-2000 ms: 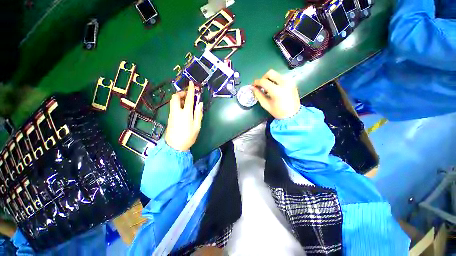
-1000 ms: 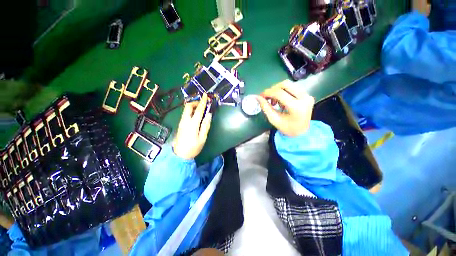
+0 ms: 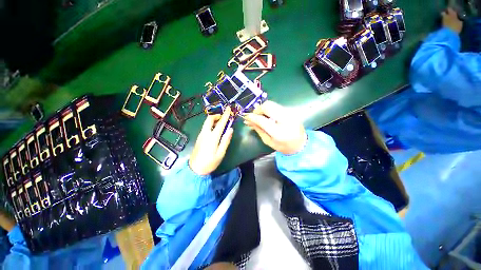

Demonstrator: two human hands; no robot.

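My left hand is closed around a small dark part-built unit, of which only a sliver shows between the fingers. My right hand has its fingertips at the unit's right side; whether it holds a small part cannot be seen. Just beyond my hands lies an overlapping pile of LCD modules with dark screens and blue or silver edges. The small round dish is hidden, apparently behind my right hand.
Cream and red front housings lie left on the green bench, more by a pale post. A black blister tray holds rows of units at left. Screen assemblies are heaped at right, near another person's blue sleeve.
My right hand has moved left from the round dish to meet my left hand at the unit. The whole view has shifted, so the bench things appear further right.
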